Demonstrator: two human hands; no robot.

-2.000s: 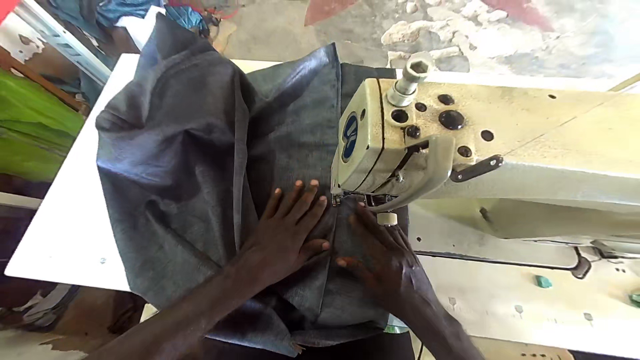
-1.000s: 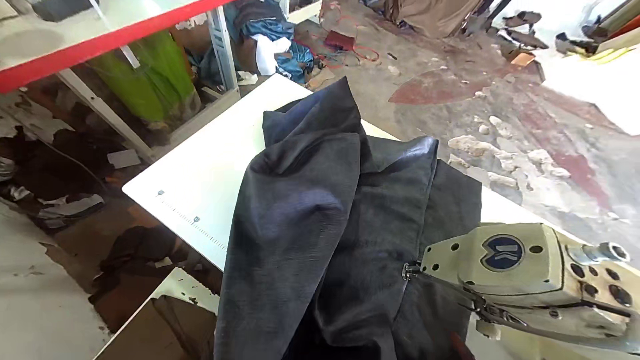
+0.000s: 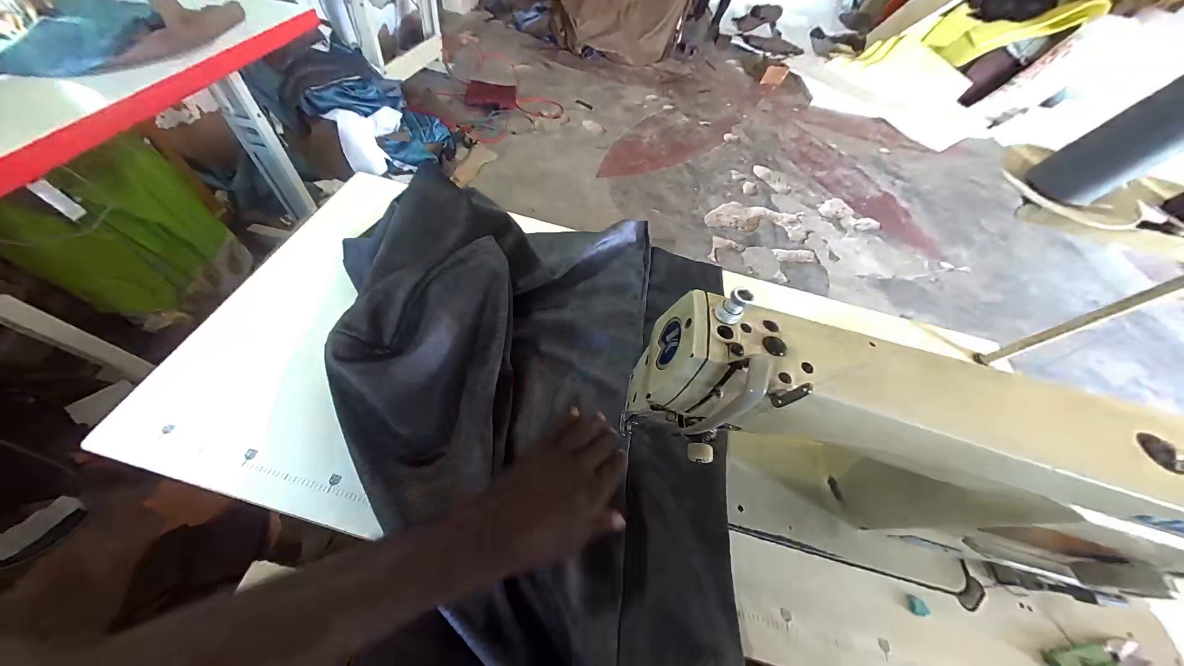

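Dark grey cloth (image 3: 430,361) lies bunched and folded over the white sewing table (image 3: 213,370). A seam or folded edge runs down the cloth below the head of a cream industrial sewing machine (image 3: 680,356). The cloth passes under the presser foot (image 3: 627,424). My left hand (image 3: 569,481), somewhat blurred, rests on or just over the cloth, left of the seam and below the needle area, fingers spread towards the machine. It grips nothing that I can see. My right hand is outside the view.
The machine's arm (image 3: 943,398) extends right across the table. A small teal piece (image 3: 917,605) lies on the machine bed. At the upper left stands a red-edged table (image 3: 157,97), with another person's arm (image 3: 185,32) on it. Blue and white cloth (image 3: 370,125) is heaped on the floor (image 3: 684,139).
The view has swung widely. Both hands lay on the cloth beside the machine two seconds ago; now only my left hand shows there, and my right hand is gone from view.
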